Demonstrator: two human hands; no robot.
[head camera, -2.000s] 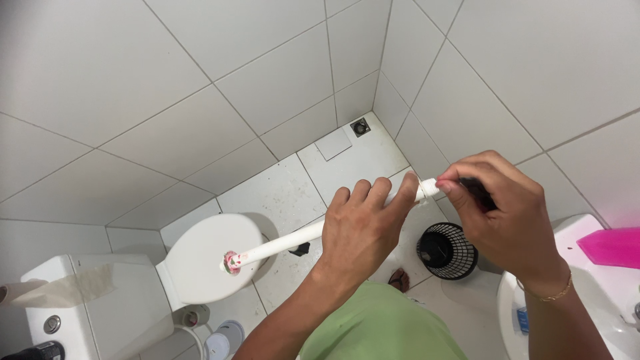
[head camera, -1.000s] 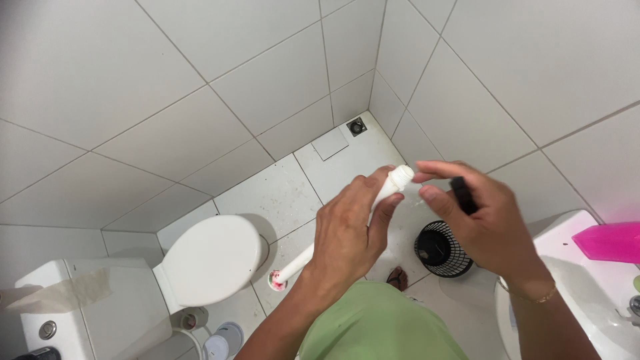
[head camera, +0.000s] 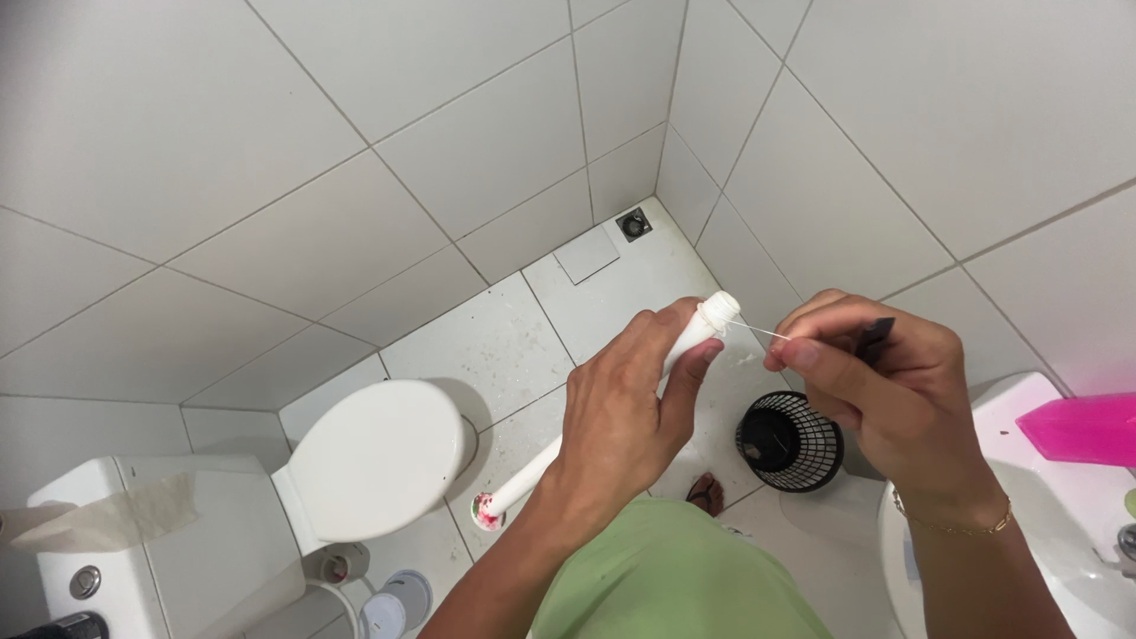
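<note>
My left hand (head camera: 621, 408) is closed around a white plastic pipe (head camera: 528, 469) near its threaded upper end, which points up and to the right. The pipe's lower end, with red and green marks on it, hangs over the floor beside the toilet. Just below the thread, white tape or thread is wound around the pipe, and a thin white strand (head camera: 753, 329) runs from there to the fingertips of my right hand (head camera: 870, 382). A black object (head camera: 875, 340), its kind unclear, is tucked among the right hand's fingers.
A white toilet with a closed lid (head camera: 377, 461) stands at the left. Its cistern (head camera: 204, 532) bears a strip of tape. A black mesh wastebasket (head camera: 812, 444) is below my right hand. At the right are a white washbasin (head camera: 1021, 506) and a pink object (head camera: 1078, 429). A floor drain (head camera: 634, 224) lies in the corner.
The pipe has tilted more steeply, and its lower end has moved off the toilet lid, where it appeared two seconds ago. A thin strand now stretches between the pipe and my right fingertips.
</note>
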